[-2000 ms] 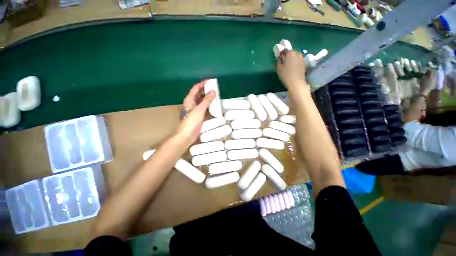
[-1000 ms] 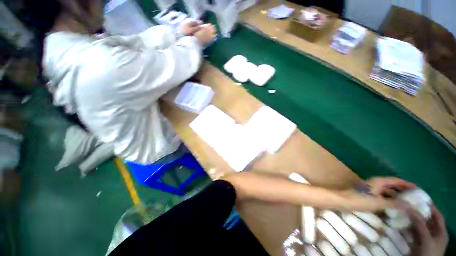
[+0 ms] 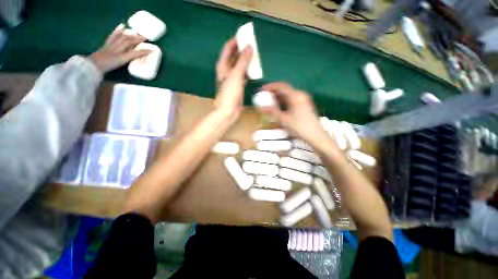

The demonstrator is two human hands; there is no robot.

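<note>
My left hand (image 3: 231,68) holds an elongated white piece (image 3: 250,50) upright over the near edge of the green belt. My right hand (image 3: 292,106), slightly blurred, holds a small white piece (image 3: 264,99) between its fingertips, just right of and below my left hand. The two held pieces are apart. Many loose elongated white pieces (image 3: 266,181) lie on the brown board in front of me, some under my right forearm. Two white cases (image 3: 146,26) are on the belt at the upper left, touched by a neighbour's hand.
Clear plastic trays (image 3: 141,110) lie at the left of the board. A neighbour's grey sleeve (image 3: 41,125) reaches in there. A tray of black pieces (image 3: 428,169) and a grey metal upright (image 3: 437,106) stand right. White pieces (image 3: 373,75) lie on the belt. Pink pieces (image 3: 306,240) are near my lap.
The view has swung from the left back to the front. My hands have separated, each with a white piece. The neighbour's hand has come onto the cases at the upper left.
</note>
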